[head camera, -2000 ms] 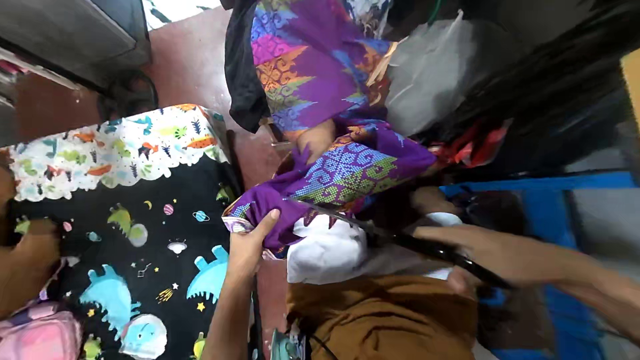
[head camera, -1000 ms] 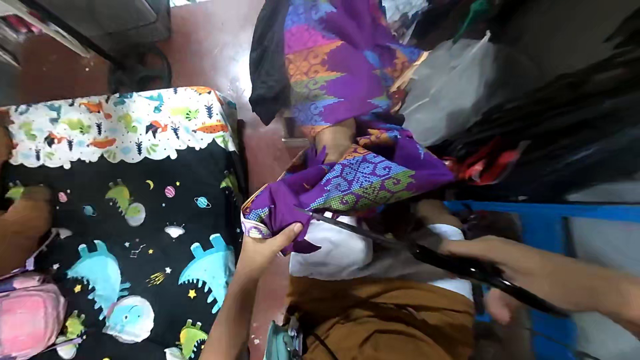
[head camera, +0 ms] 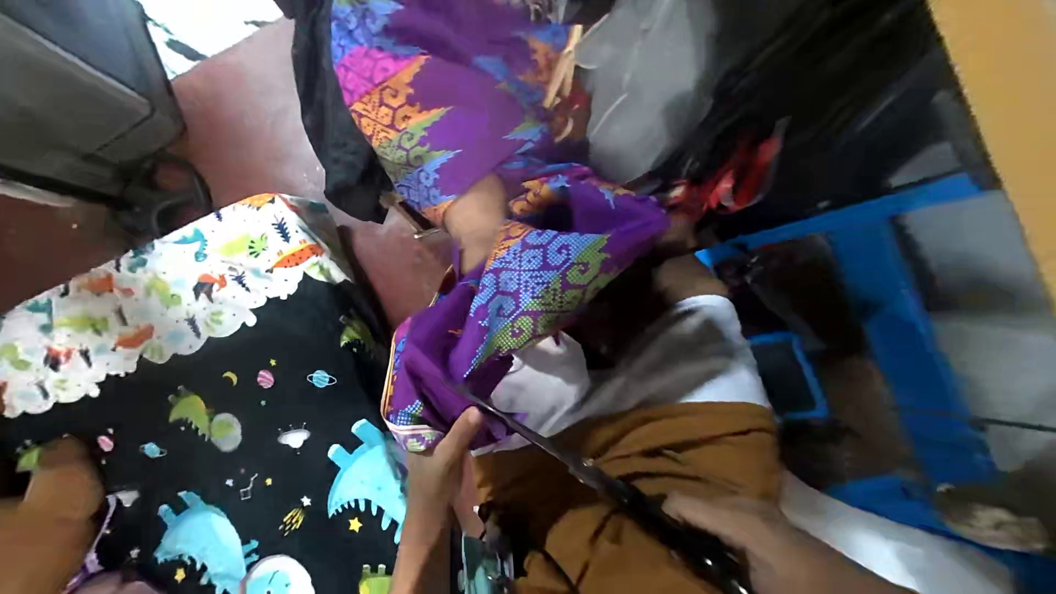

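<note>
Purple patterned fabric [head camera: 536,289] with blue, green and orange motifs lies across my lap and hangs away from me. My left hand [head camera: 441,462] pinches its near left edge, thumb on top. In my right hand [head camera: 726,520] is a pair of black-handled scissors [head camera: 594,478], the long blades pointing up and left to the cloth beside my left thumb. Whether the blades are apart cannot be told. Brown cloth [head camera: 660,462] and white cloth [head camera: 544,384] lie under the fabric on my lap.
A black dinosaur-print cloth with a white printed border [head camera: 165,313] covers a surface at left, where another person's limb [head camera: 62,495] shows. Blue framing [head camera: 899,330] stands at right. A grey plastic bag [head camera: 648,91] is behind the fabric. A grey appliance [head camera: 74,91] stands at upper left.
The scissors and my right hand have swung lower and nearer to me, with the blades still at the fabric by my left thumb. My left hand keeps its pinch on the edge.
</note>
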